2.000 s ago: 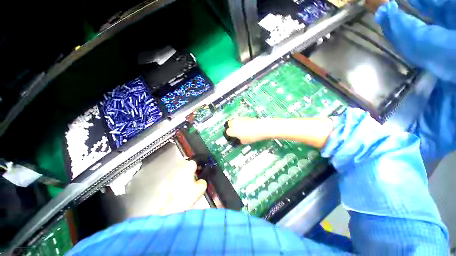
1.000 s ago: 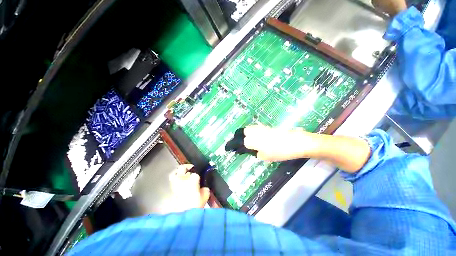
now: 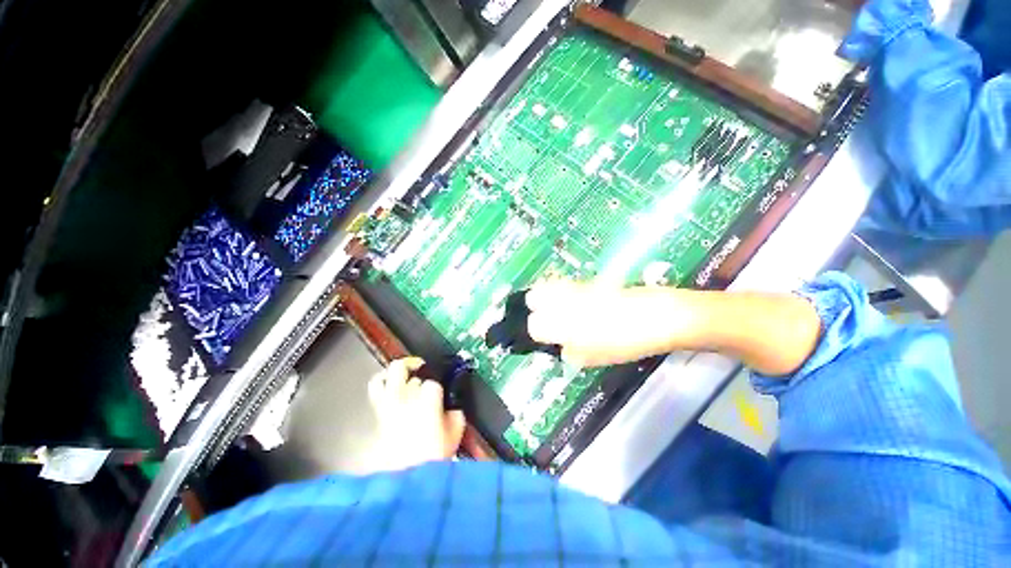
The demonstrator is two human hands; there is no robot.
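Observation:
A large green printed circuit board [image 3: 554, 189] with white markings lies in its carrier, which has red-brown side bars [image 3: 693, 69]. My right hand [image 3: 588, 322], with black finger coverings, is over the lower left part of the board. Its fingertips point down at the board; whether they hold a part cannot be seen. My left hand [image 3: 416, 416] is at the carrier's left side bar, with black-covered fingertips at the board's left edge. What it holds, if anything, is too blurred to tell.
Bins of white connectors [image 3: 166, 372], blue-violet capacitors [image 3: 222, 283] and small blue components [image 3: 324, 205] stand beyond the conveyor rail [image 3: 272, 372]. Another person's blue sleeve [image 3: 942, 133] is at the upper right. A white tag [image 3: 73, 464] hangs at the left.
The view has turned and shifted, so the board shows more fully. My right hand has moved towards the board's lower left part. My left hand stays by the side bar.

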